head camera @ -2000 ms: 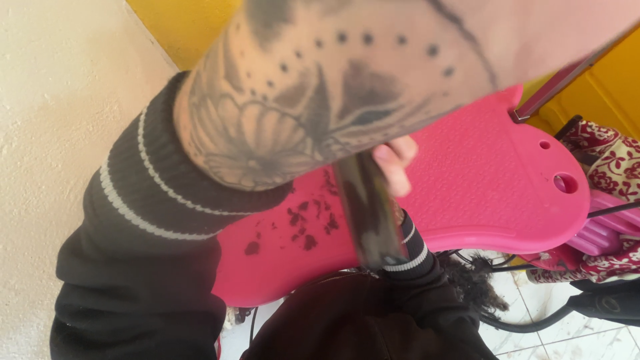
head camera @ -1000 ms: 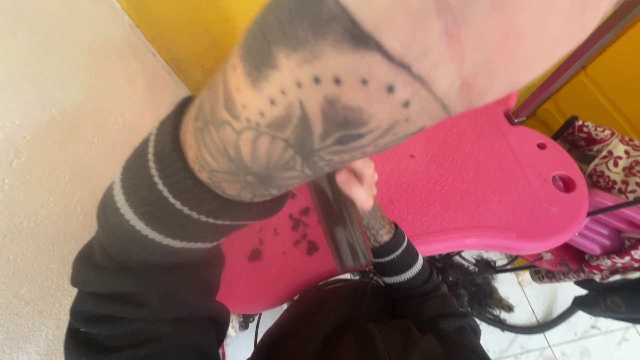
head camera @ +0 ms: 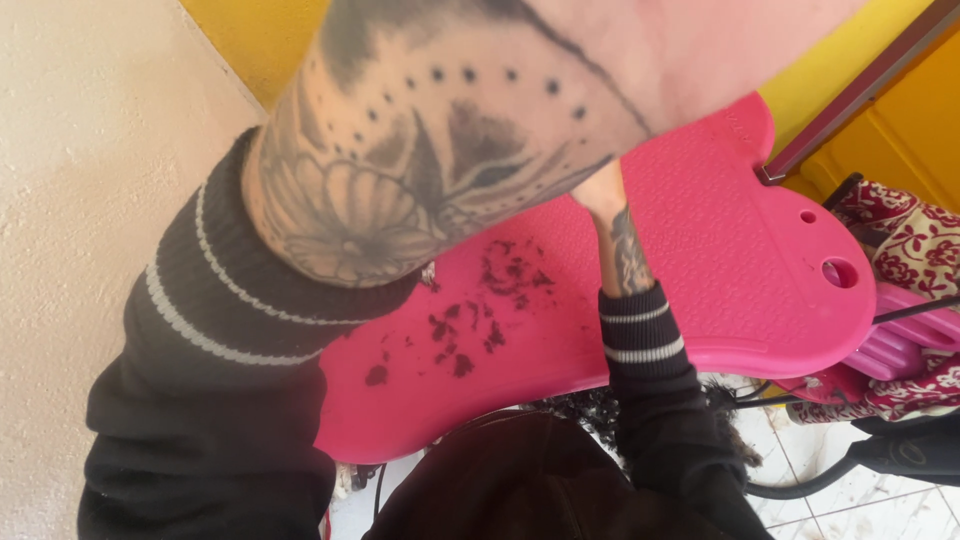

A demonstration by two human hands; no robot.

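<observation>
My left forearm, tattooed with a flower and dots, crosses close to the camera from a dark sleeve. Only the base of my left hand (head camera: 705, 52) shows at the top; its fingers are outside the frame. Lower down and farther off, my right hand (head camera: 602, 187) reaches in behind that forearm. Its wrist and a little of the hand show, the fingers are hidden, and whether it holds anything is not visible. Beneath both arms lies a pink plastic board (head camera: 720, 247) with a textured surface and round holes. Dark flaky marks (head camera: 457, 330) are scattered over its left part.
A pale wall (head camera: 97, 187) stands at the left. On the right are a mauve metal bar (head camera: 847, 97), red-and-cream floral fabric (head camera: 919, 240), pink ridged plastic (head camera: 889, 349) and a black appliance with a thick cord (head camera: 907, 450). Black fuzzy material (head camera: 585, 412) lies below the board, above white floor tiles (head camera: 810, 465).
The long, dark, glossy thing seen at my right hand in both earlier frames no longer shows. My right hand has moved farther behind the left forearm, so its fingers are now covered.
</observation>
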